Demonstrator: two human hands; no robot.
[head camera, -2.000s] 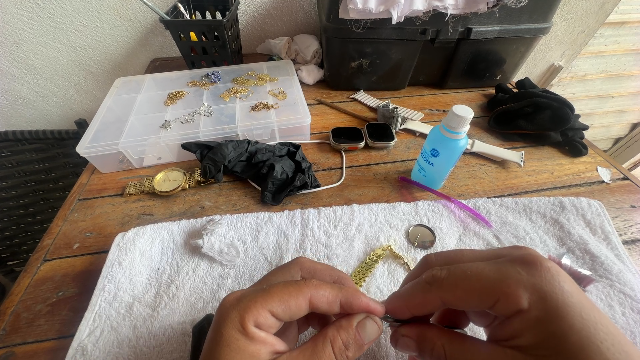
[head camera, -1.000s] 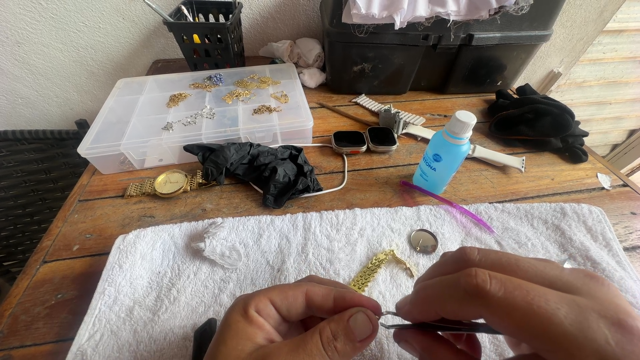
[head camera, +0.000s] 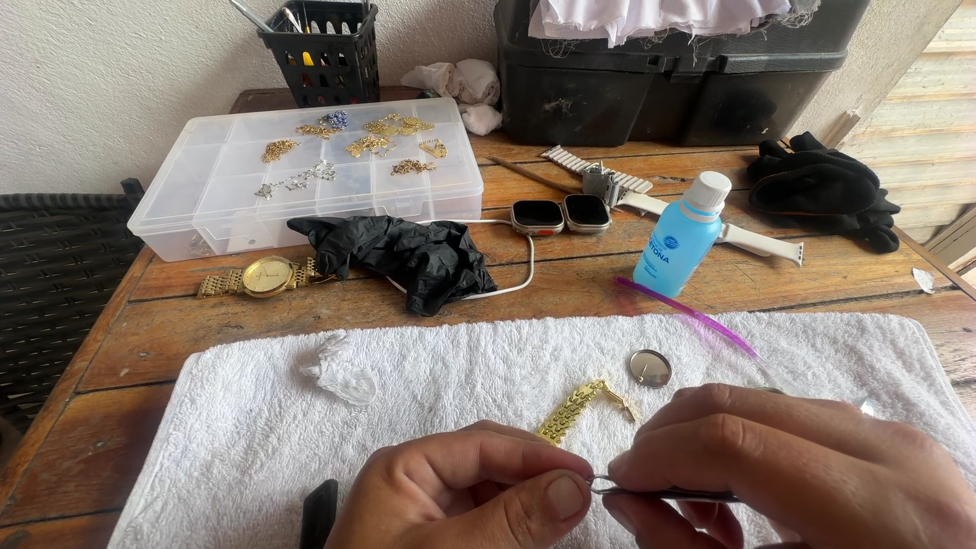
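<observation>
My right hand (head camera: 793, 457) holds dark metal tweezers (head camera: 671, 494) between thumb and fingers. Their tips meet the pinched thumb and forefinger of my left hand (head camera: 473, 488); whatever tiny part sits there is hidden. Just behind my hands, a gold link watch bracelet (head camera: 568, 412) lies on a white towel (head camera: 252, 404). Near it on the towel is a small round metal watch part (head camera: 650, 368), perhaps a case back. A black object (head camera: 319, 515) shows partly beside my left hand. Crumpled white tissue (head camera: 347, 374) lies at the towel's left.
Behind the towel stand a blue bottle (head camera: 675, 236), a purple plastic stick (head camera: 686, 311), two smartwatches (head camera: 537, 217), a black glove (head camera: 412, 259) and a gold watch (head camera: 267, 275). Farther back are a clear organizer box (head camera: 213, 183) with chains on it, a black basket (head camera: 324, 53) and a black case (head camera: 579, 99).
The tweezers show more plainly between my hands than two seconds ago. My right hand's fingers have shifted along them, while my left hand keeps its pinch.
</observation>
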